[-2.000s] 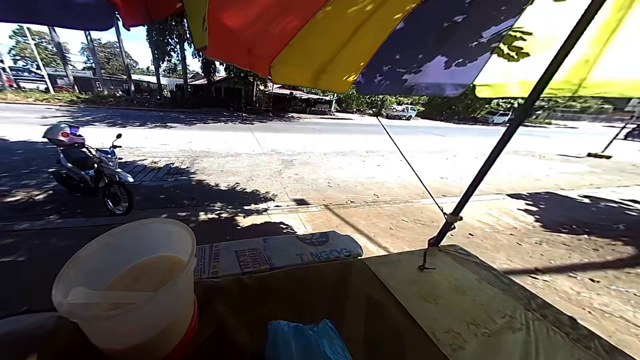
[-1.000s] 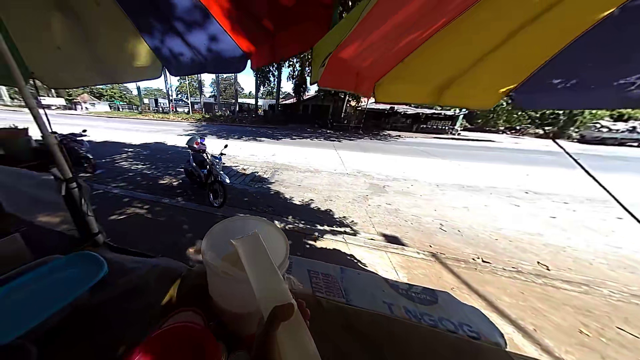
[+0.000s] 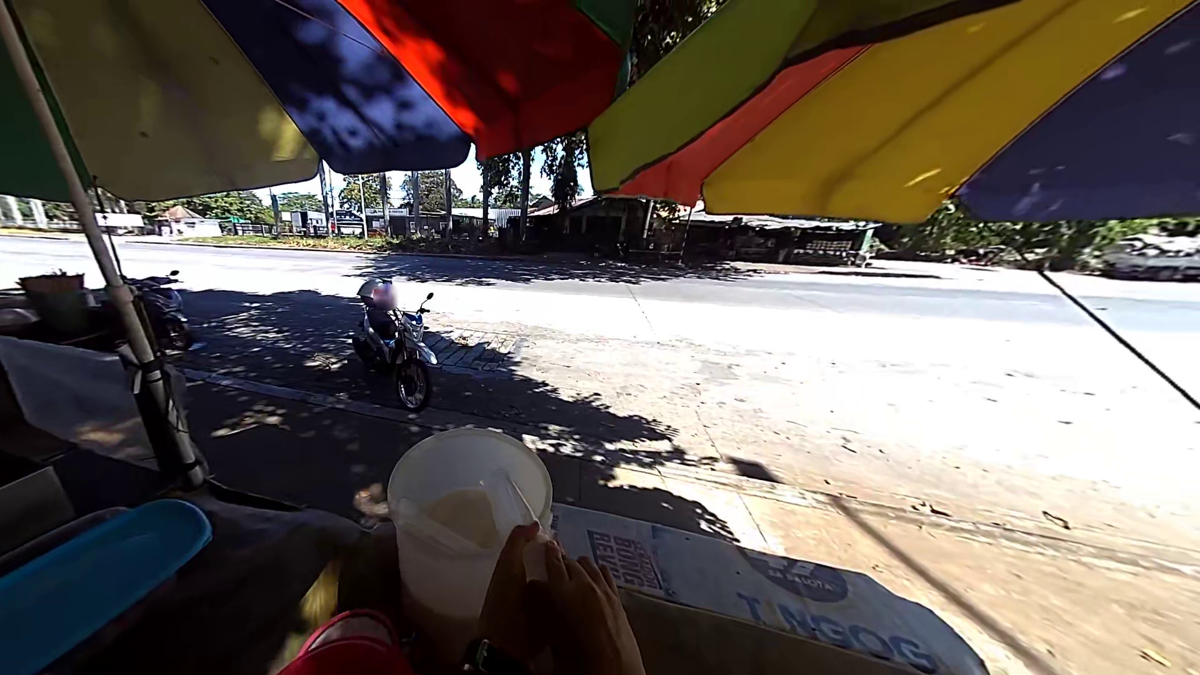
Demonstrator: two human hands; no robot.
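A translucent plastic bucket [image 3: 441, 572] stands at the lower middle, with pale contents visible through its open top. My left hand [image 3: 511, 595], with a dark watch at the wrist, is at the bucket's right side. Against it is my right hand [image 3: 592, 609], fingers bent. Both hands close around the lower end of a translucent plastic piece [image 3: 507, 499], perhaps a bag, whose upper part lies over the bucket's opening. The fingers partly hide it. A red container [image 3: 352, 647] is at the bottom edge, left of the hands.
A blue plastic lid or tray [image 3: 112, 577] lies at the left. A printed tarpaulin [image 3: 750, 586] covers the counter's front edge. An umbrella pole [image 3: 127, 300] rises at the left, under colourful umbrellas [image 3: 844, 103]. Beyond are a parked motorcycle [image 3: 398, 342] and a road [image 3: 750, 309].
The view has swung left. Both hands are now together at the bucket's rim; two seconds ago neither was seen there. One second ago the pale plastic piece stood taller, a hand at its lower part.
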